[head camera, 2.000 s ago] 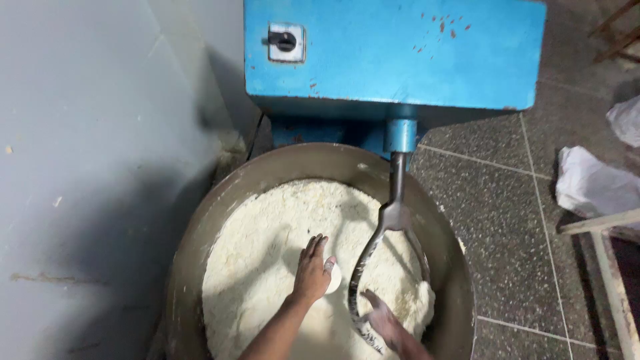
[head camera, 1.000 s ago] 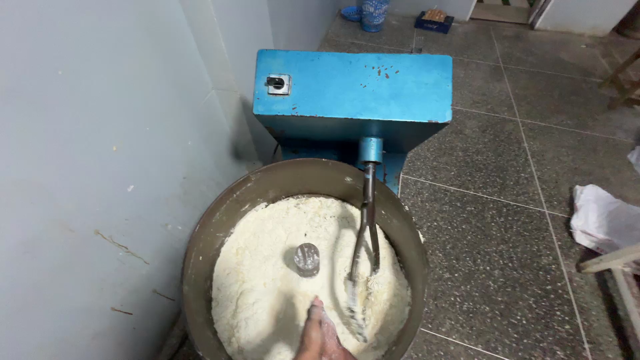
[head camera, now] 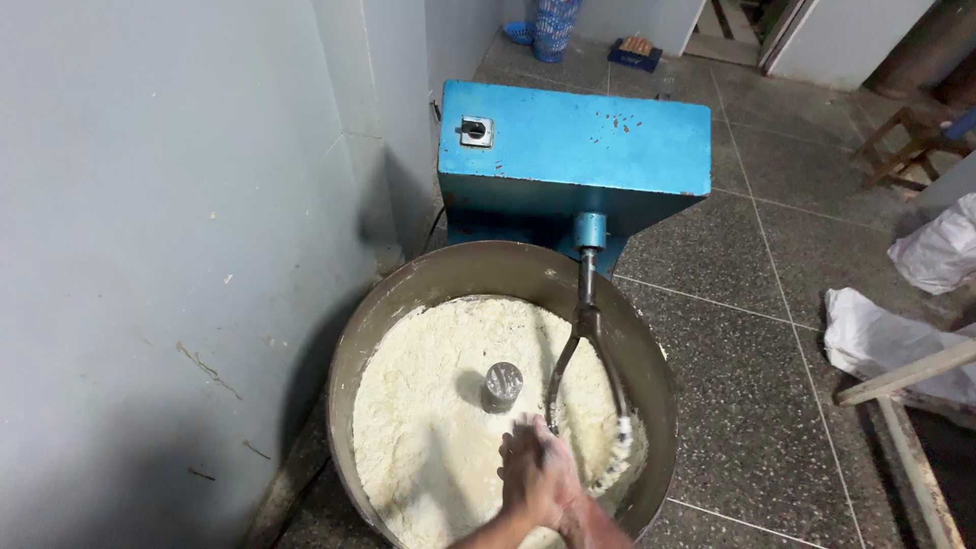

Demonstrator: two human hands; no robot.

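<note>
My left hand (head camera: 520, 469) and my right hand (head camera: 560, 473) are pressed palm to palm over the front part of a large metal mixing bowl (head camera: 347, 389). Pale flour (head camera: 427, 381) fills much of the bowl and whitens my fingers. Just beyond my fingertips a round metal post (head camera: 502, 387) rises from the flour. The looped mixing arm (head camera: 587, 316) reaches down into the bowl to the right of my hands, its lower end coated with dough or flour. It hangs from the blue mixer housing (head camera: 572, 141), which has a rotary switch (head camera: 476, 132).
A grey wall (head camera: 175, 229) stands close on the left. To the right are white sacks (head camera: 869, 335), a worn frame (head camera: 915, 457) and a wooden stool (head camera: 903, 149) on the speckled tiled floor (head camera: 732, 404). Blue plastic baskets (head camera: 555, 30) stand beyond the mixer.
Two seconds ago my hands were apart, the left by the central post and the right at the mixing arm; now they are together. The mixing arm's loop has turned. The view has shifted.
</note>
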